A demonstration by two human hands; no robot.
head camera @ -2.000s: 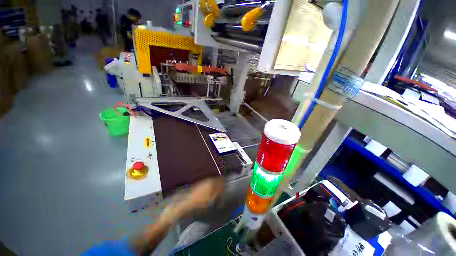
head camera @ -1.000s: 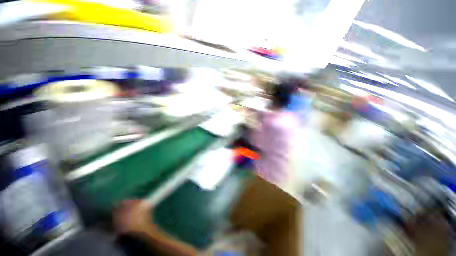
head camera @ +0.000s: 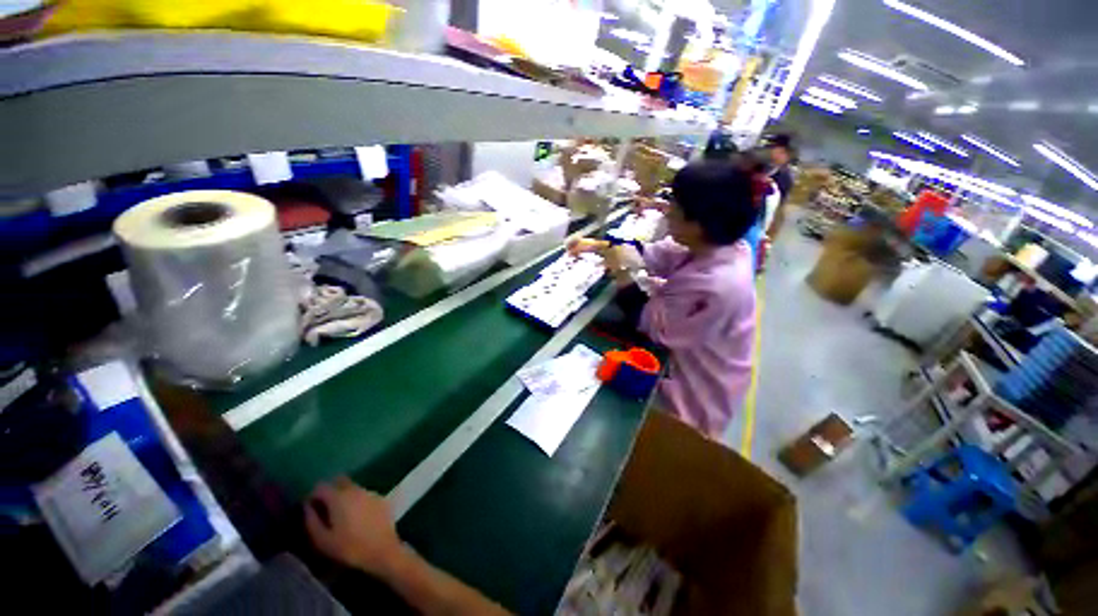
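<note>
My right hand (head camera: 352,525) is bare, low and left of centre, at the near end of the green conveyor belt (head camera: 361,403). Its fingers bend down at the belt's edge; I cannot tell whether they hold anything. My left hand is out of the picture. White printed packs (head camera: 559,289) lie together farther up the belt, at a coworker's hands. White paper sheets (head camera: 556,415) lie on the green surface right of the pale rail, beside an orange and blue tape dispenser (head camera: 630,368). A corner of a grey surface (head camera: 283,590) shows at the bottom edge.
A coworker in pink (head camera: 708,315) is at the belt's right side. A large open carton (head camera: 735,517) stands below its right edge. A film roll (head camera: 211,289) and crumpled cloth (head camera: 337,313) are at the left. A tray holds a label card (head camera: 106,505). A grey shelf (head camera: 301,102) crosses above.
The view has swung right from the machine infeed and signal tower to the conveyor and has steadied. The left arm seen earlier is gone; my right hand stays near the belt's near end.
</note>
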